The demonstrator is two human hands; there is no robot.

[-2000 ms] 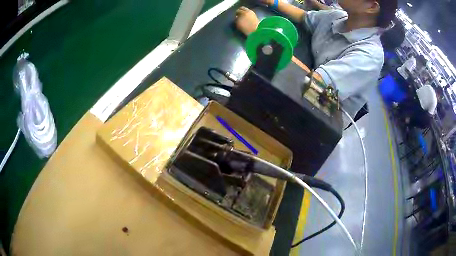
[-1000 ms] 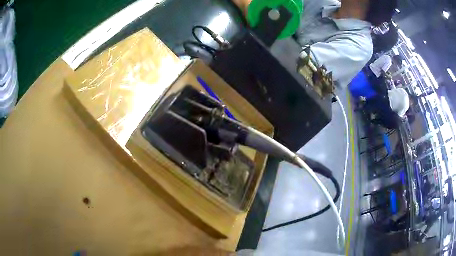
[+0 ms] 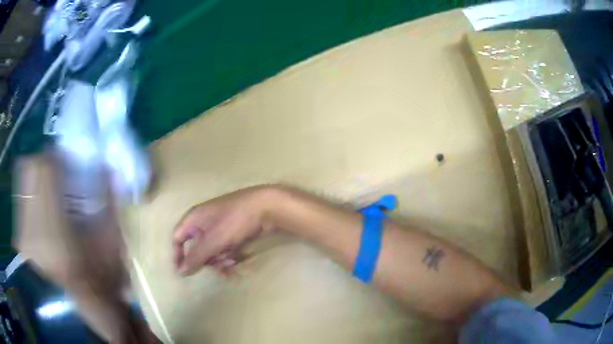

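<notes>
My left hand (image 3: 50,228) is at the left edge, strongly blurred. It is closed on a blurred white corded bundle (image 3: 87,121) that extends upward from the fingers over the mat's left edge. My right hand (image 3: 225,228) is over the tan cardboard mat (image 3: 349,114), with fingers curled. A pale spot shows between thumb and fingers, but I cannot tell whether the hand holds something. A blue strap is around that forearm. A thin white cord (image 3: 151,302) runs down between the hands.
Another white bagged bundle (image 3: 80,23) lies at the upper left by the green conveyor (image 3: 222,60). At the right, a taped cardboard box (image 3: 527,74) holds the dark metal iron tray (image 3: 571,181). The mat has a small dark hole (image 3: 440,158).
The view has swung left, so the box and tray now lie at the right edge. Both hands and the white bundle in my left hand have come into view.
</notes>
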